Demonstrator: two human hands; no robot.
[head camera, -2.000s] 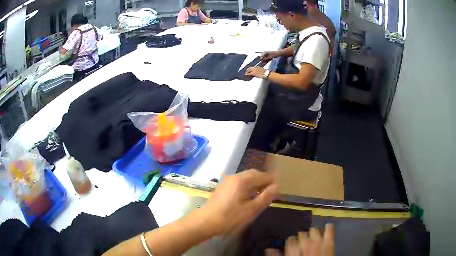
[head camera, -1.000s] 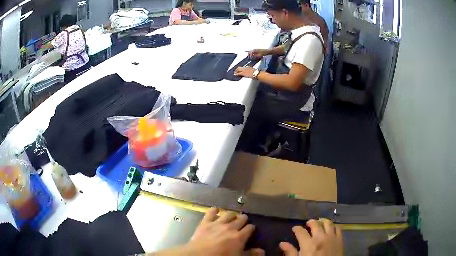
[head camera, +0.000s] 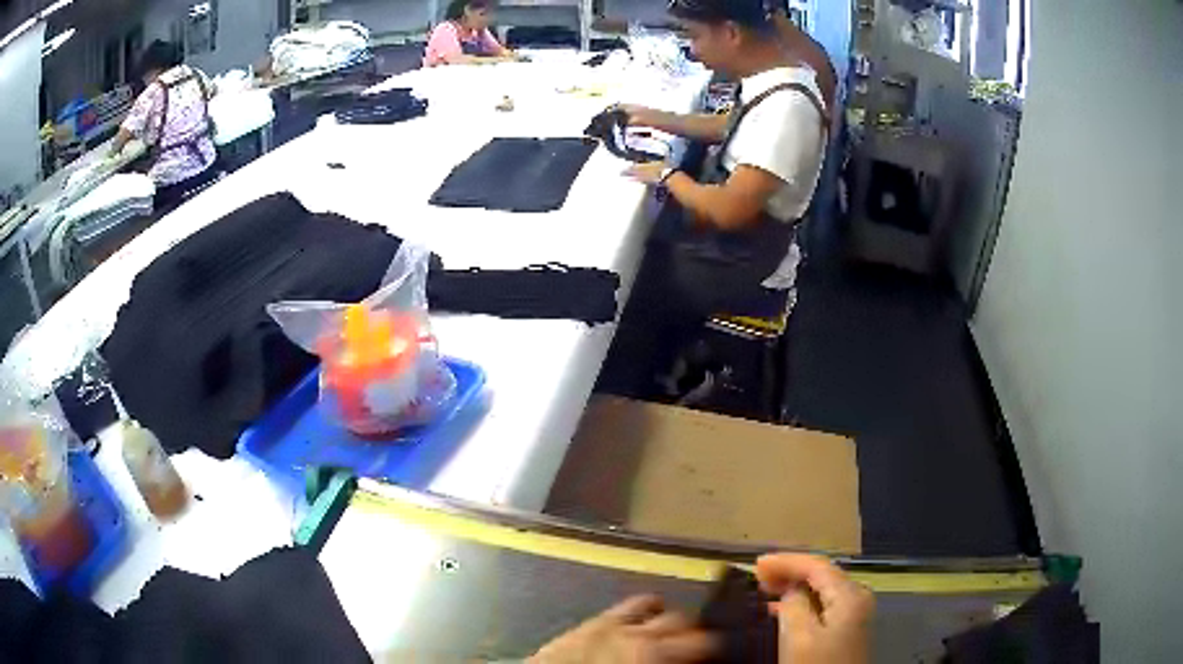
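Note:
A small black fabric piece (head camera: 740, 620) is on the silver-grey machine bed (head camera: 493, 599), its top edge at the yellow strip (head camera: 571, 545). My right hand (head camera: 820, 610) pinches its upper right part between thumb and fingers. My left hand (head camera: 629, 636) is low over the bed, with fingertips at the piece's left side; it is blurred and cut off by the bottom edge, so its grip is unclear. The long bar (head camera: 778, 555) now shows as a thin edge behind the yellow strip, between green end brackets (head camera: 324, 506).
Black fabric lies at the lower left (head camera: 234, 610) and lower right (head camera: 1031, 633). A bagged red-orange pot (head camera: 376, 376) stands on a blue tray (head camera: 448, 415). A squeeze bottle (head camera: 156, 474) is left. A brown board (head camera: 727, 474) is beyond the bar. A person (head camera: 778, 156) works at the white table.
The bar's broad steel face has turned out of sight. Both hands were flat on the fabric at the bar; my right hand now pinches it and my left is lower. The piece looks narrower.

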